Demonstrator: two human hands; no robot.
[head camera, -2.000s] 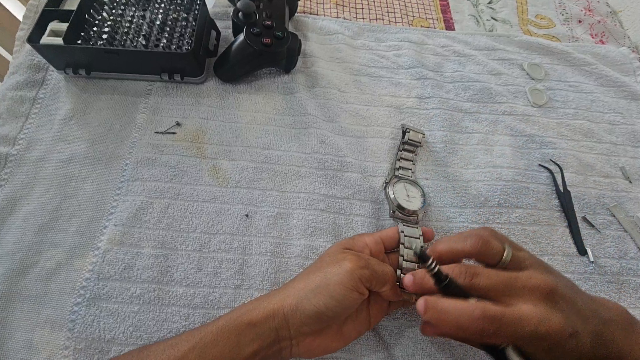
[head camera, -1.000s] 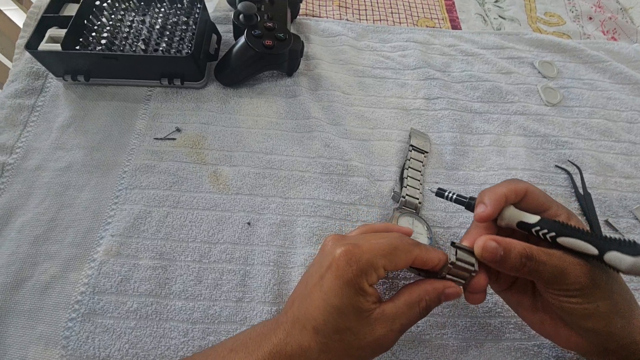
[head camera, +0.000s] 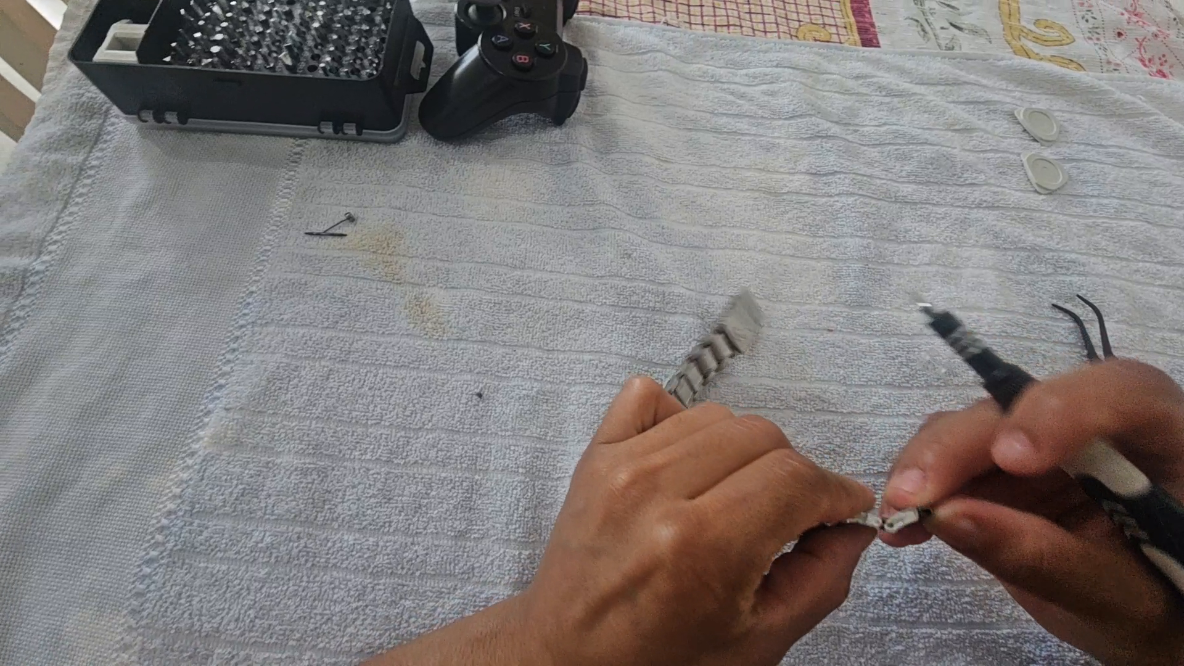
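My left hand (head camera: 703, 518) grips the metal bracelet of a wristwatch and covers the watch case. One bracelet part with the clasp (head camera: 717, 356) sticks out above its knuckles, slightly blurred. Between the fingertips of both hands the bracelet's other end (head camera: 895, 521) shows as small links. My right hand (head camera: 1045, 499) pinches that end with thumb and finger. It also holds a black and white precision screwdriver (head camera: 994, 370), whose tip points up and left, away from the watch.
A black case of screwdriver bits (head camera: 268, 88) and a black game controller (head camera: 509, 69) stand at the back left. Small pins (head camera: 328, 227) lie on the white towel (head camera: 416, 481). Two pale round discs (head camera: 1041, 148) lie at the back right. Black tweezers (head camera: 1087, 328) are partly behind my right hand.
The watch case, partly visible a second ago, is now hidden under my left hand. The clasp end has tilted to the right. The screwdriver, held low over the bracelet two seconds ago, now points up and left.
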